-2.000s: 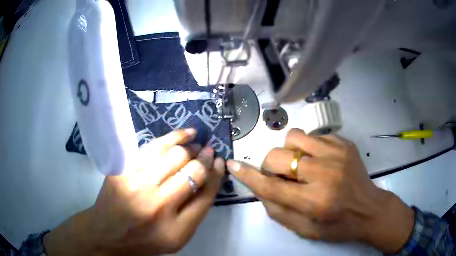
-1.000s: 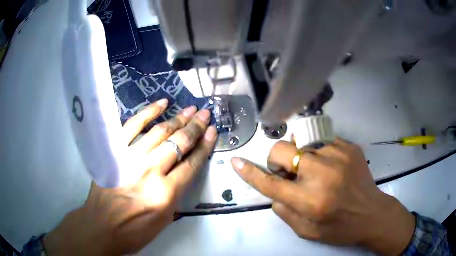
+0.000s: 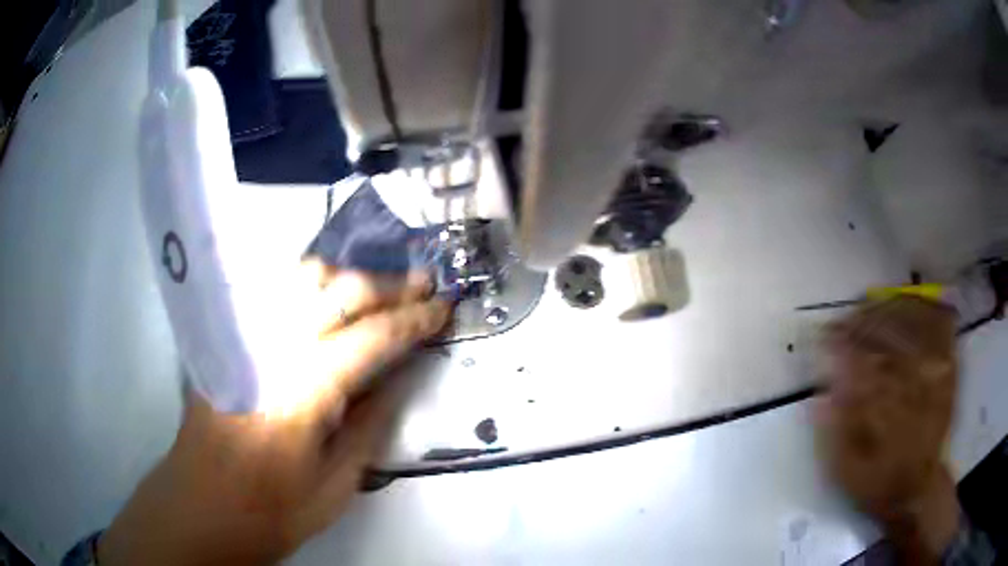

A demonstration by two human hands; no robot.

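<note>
My left hand (image 3: 332, 376) is blurred and lies on a dark denim piece (image 3: 370, 234) just left of the presser foot (image 3: 470, 257); its fingertips press near the foot. The piece's near part is hidden under my fingers and washed out by lamp light. My right hand (image 3: 893, 387) is strongly blurred at the right, over the yellow handle (image 3: 909, 292) of a small tool whose thin dark shaft points left. Whether my fingers grip the handle cannot be told. The silver needle plate (image 3: 520, 304) shows beside the foot.
The white machine head (image 3: 442, 66) spans the top middle. The white lamp (image 3: 199, 243) stands at the left. More dark denim (image 3: 290, 133) lies behind it. A cream ribbed knob (image 3: 654, 282) sits right of the plate. A dark edge line curves along the table front.
My right hand has moved right from near the knob to the yellow-handled tool. My left hand has shifted slightly left and turned. The denim by the foot has turned, and its printed motif no longer shows.
</note>
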